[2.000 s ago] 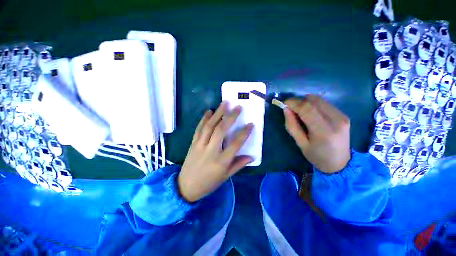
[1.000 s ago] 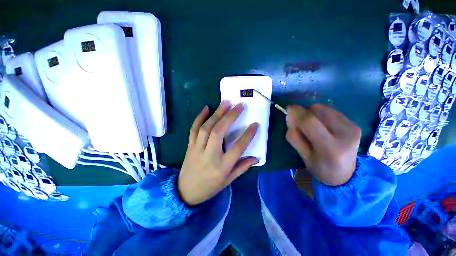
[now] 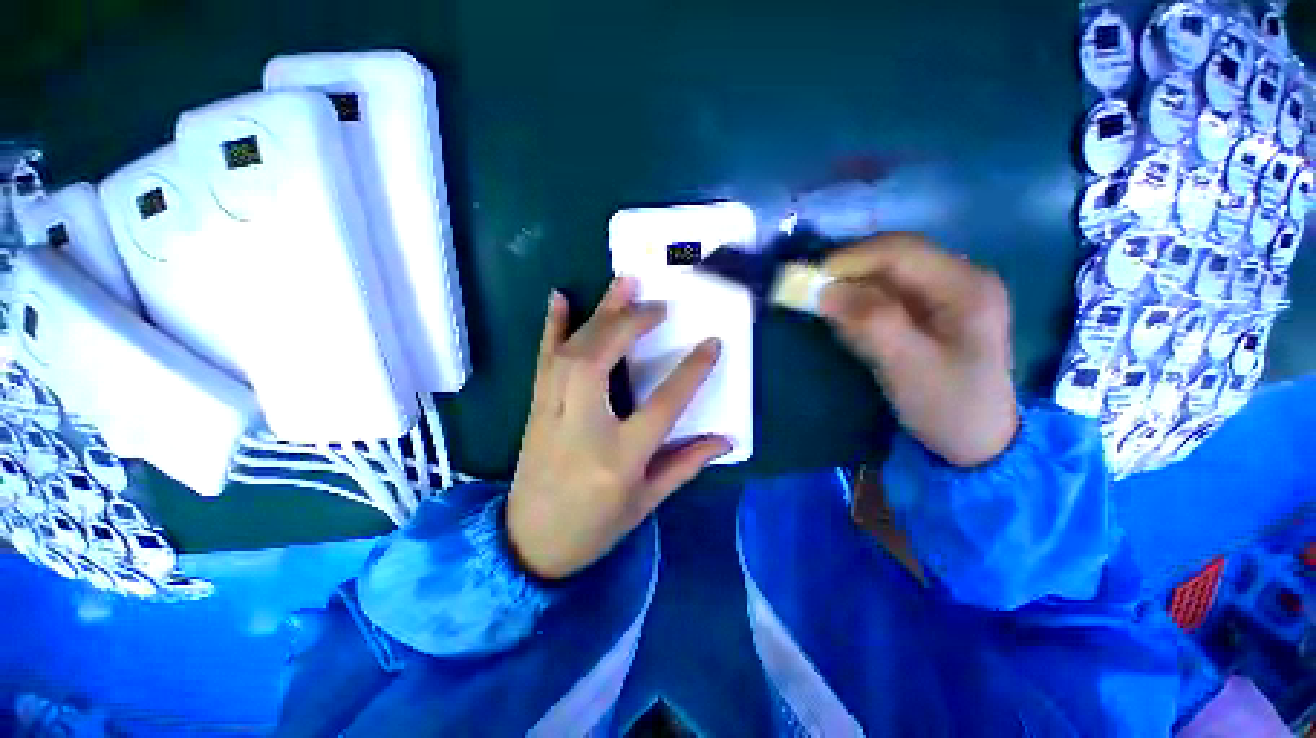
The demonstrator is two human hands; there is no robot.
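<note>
A white power bank (image 3: 696, 378) lies upright in front of me on the dark green bench (image 3: 606, 116), its small dark display window near the far end. My left hand (image 3: 599, 433) lies spread on its left side, fingertips on the case. My right hand (image 3: 931, 339) grips a small brush (image 3: 798, 286) by its pale handle. The blurred dark tip is over the case's right edge, just right of the display window; whether it touches cannot be told.
Several uncovered white power banks (image 3: 296, 289) are fanned at left, their white cables (image 3: 354, 469) towards me. A sheet of lenses (image 3: 1183, 216) lies at right, another (image 3: 72, 498) at far left. Dark smears mark the bench beyond the brush. A brown box edge (image 3: 883, 522) shows by my lap.
The brush has turned from a thin edge-on look to a broad dark tip near the display window. The view has shifted slightly. My left hand stays on the power bank.
</note>
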